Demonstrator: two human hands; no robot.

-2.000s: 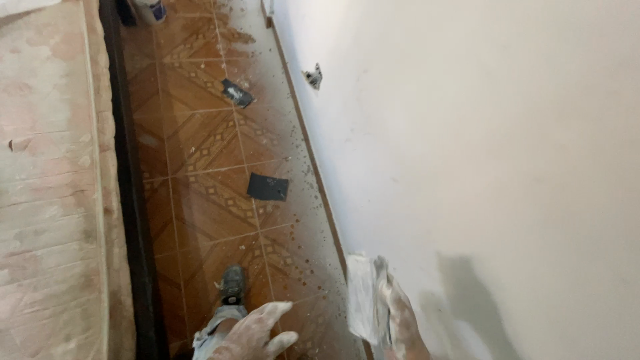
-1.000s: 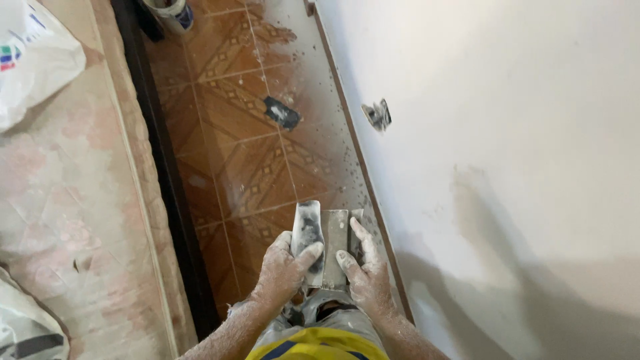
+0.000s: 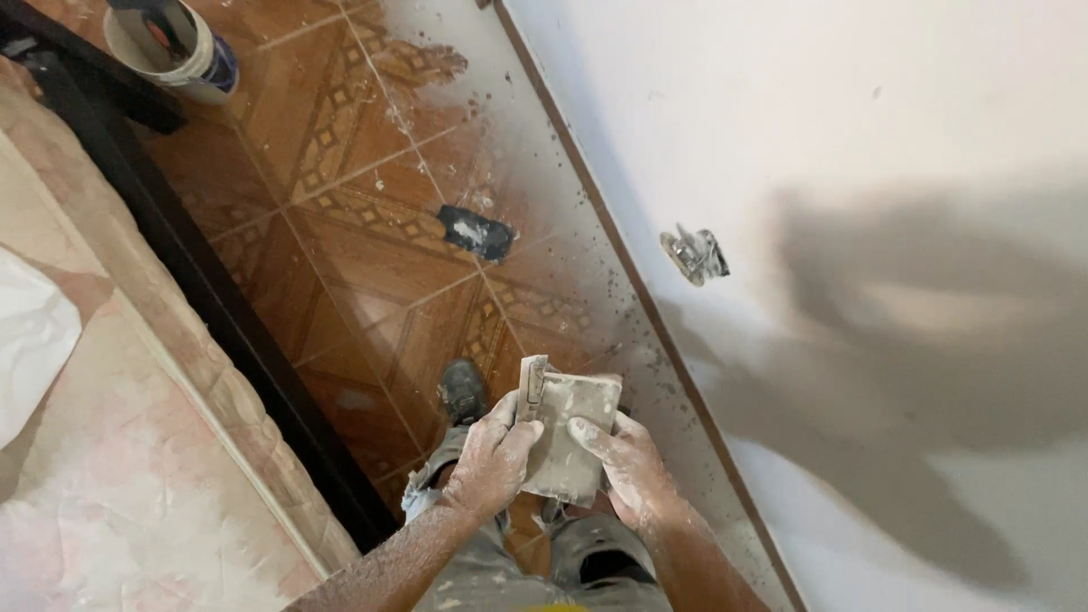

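In front of my body, both dust-covered hands meet at a dusty rectangular block [image 3: 569, 438] that looks like a sanding block or folded sandpaper. My right hand [image 3: 629, 459] grips its right side, thumb on the face. My left hand [image 3: 493, 455] closes on a narrow, light strip or folded sheet [image 3: 532, 387] at the block's left edge; whether this is part of the block I cannot tell. On the tiled floor ahead lies a dark piece with white smears [image 3: 476, 234], perhaps sandpaper.
A mattress [image 3: 144, 459] on a black bed frame [image 3: 212, 314] runs along the left, a white plastic bag [image 3: 30, 340] on it. A bucket [image 3: 204, 72] with a tool inside stands at upper left. The white wall [image 3: 807, 110] at right has an open electrical box [image 3: 695, 253].
One second ago my hands held two pieces side by side, apart at the top; now the pieces are together. Two seconds ago my left hand was empty and a dark sheet lay on the floor.
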